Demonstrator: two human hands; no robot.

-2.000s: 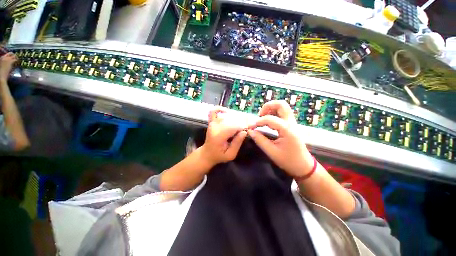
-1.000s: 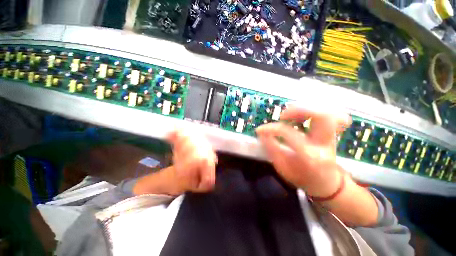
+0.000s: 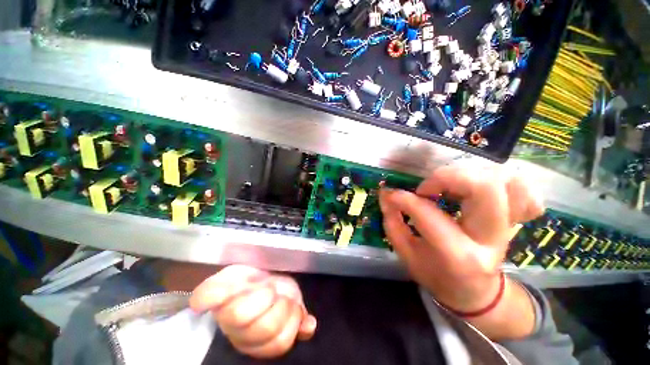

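Observation:
A green circuit board panel (image 3: 328,187) with yellow blocks lies in the conveyor channel, its left end bare of my fingers. My right hand (image 3: 456,239) is over this panel, palm down, with bent thumb and fingers low at the board; whether they pinch a small part is hidden. My left hand (image 3: 253,310) is curled into a loose fist in front of the near rail, off the boards; its palm is hidden and no part shows in it. Another panel (image 3: 146,175) with yellow blocks lies to the left, across a gap.
A black component tray (image 3: 313,100) beyond the rail holds mixed blue and white leaded parts and copper-coloured rings. Yellow wires (image 3: 566,96) lie right of it. The near metal rail (image 3: 285,256) runs in front of the boards. The gap between panels (image 3: 264,171) shows a chain.
The view has come closer to the boards and tray. My hands, together two seconds ago, are apart; my left has drawn back and curled, my right has lowered onto the right panel.

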